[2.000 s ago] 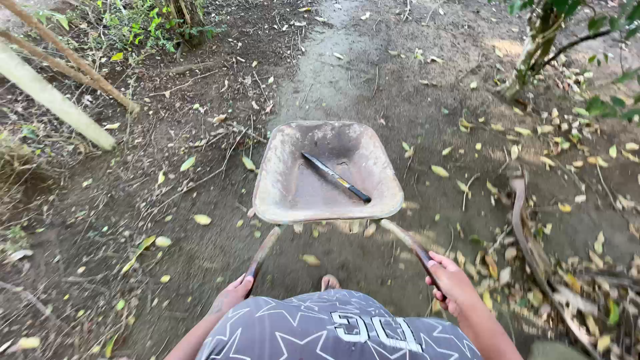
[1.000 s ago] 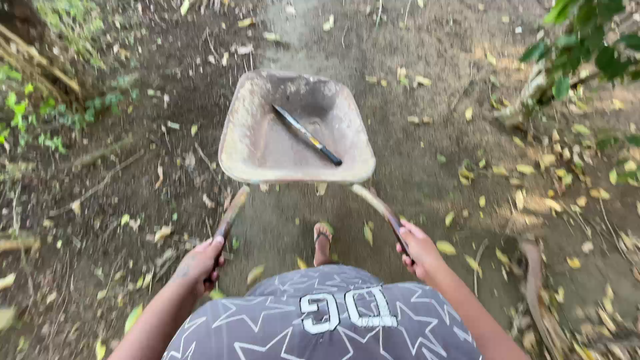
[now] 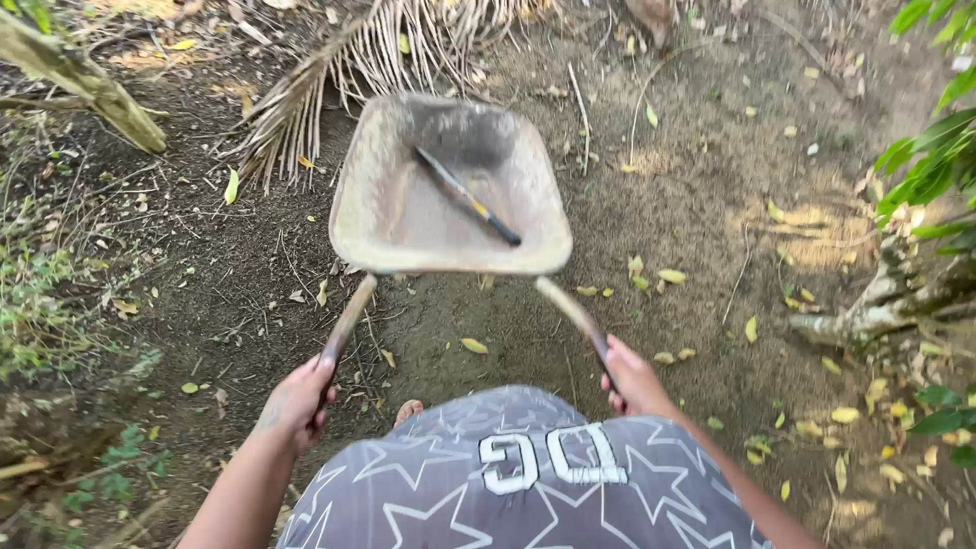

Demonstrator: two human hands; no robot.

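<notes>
My left hand is closed around the left handle of a wheelbarrow, and my right hand grips the right handle. Ahead of both hands is the wheelbarrow's worn, stained tray. Inside it lies a long-bladed tool, apparently a machete, slanting from upper left to lower right, with its dark handle end nearer me. The wheel is hidden under the tray.
A dry palm frond lies on the ground at the tray's far left side. A cut trunk or pole slants in at upper left. At right are a tree base and green leaves. Fallen leaves and twigs dot the dirt.
The wheelbarrow has moved along the ground with both my hands on its handles; the dry palm frond has come into view beside the tray. The bladed tool still lies in the tray.
</notes>
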